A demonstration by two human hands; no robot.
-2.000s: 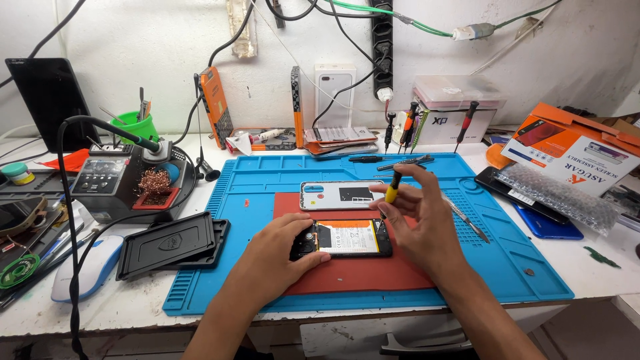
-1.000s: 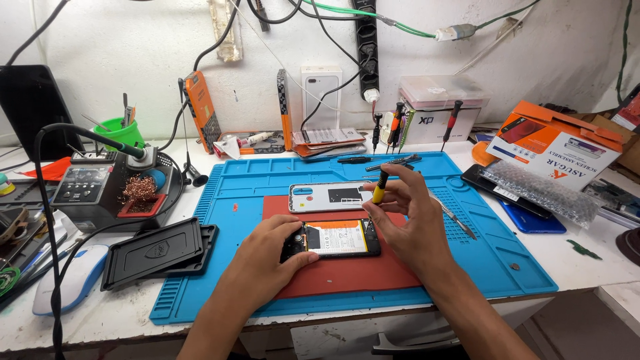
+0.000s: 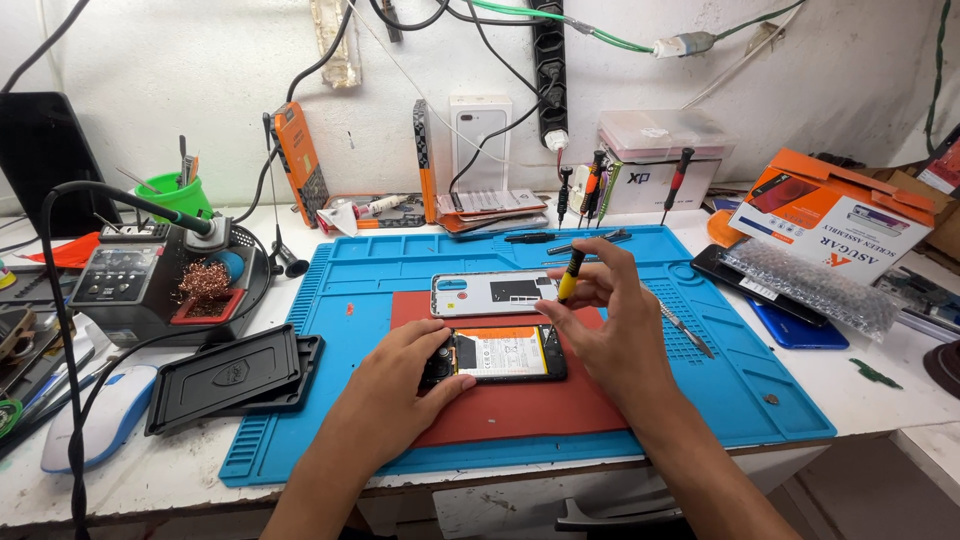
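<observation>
An opened smartphone [image 3: 555, 352] with its battery [image 3: 501, 352] exposed lies on a red pad [image 3: 517, 412] over a blue silicone repair mat [image 3: 352, 300]. My left hand [image 3: 397, 382] grips the phone's left end, fingers behind and thumb along the near edge. Between the thumb and fingers of my right hand [image 3: 611, 322] is a yellow-and-black precision screwdriver [image 3: 571, 277], held nearly upright with its tip down at the phone's right end. The exact contact of the tip is too small to tell. Just behind the phone lies a detached white back cover [image 3: 484, 293], partly covered by the right hand.
Left of the mat are black trays [image 3: 232, 375], a computer mouse [image 3: 105, 416] and a soldering station [image 3: 142, 285]. A craft knife [image 3: 679, 322] and tweezers [image 3: 592, 244] lie on the mat. Screwdrivers [image 3: 677, 184] stand at its back. An orange-and-white box [image 3: 832, 214] and bubble wrap [image 3: 814, 289] are at right.
Both hands remain at the phone, the left on its left end and the right with the screwdriver at its right end. Only the view has shifted somewhat.
</observation>
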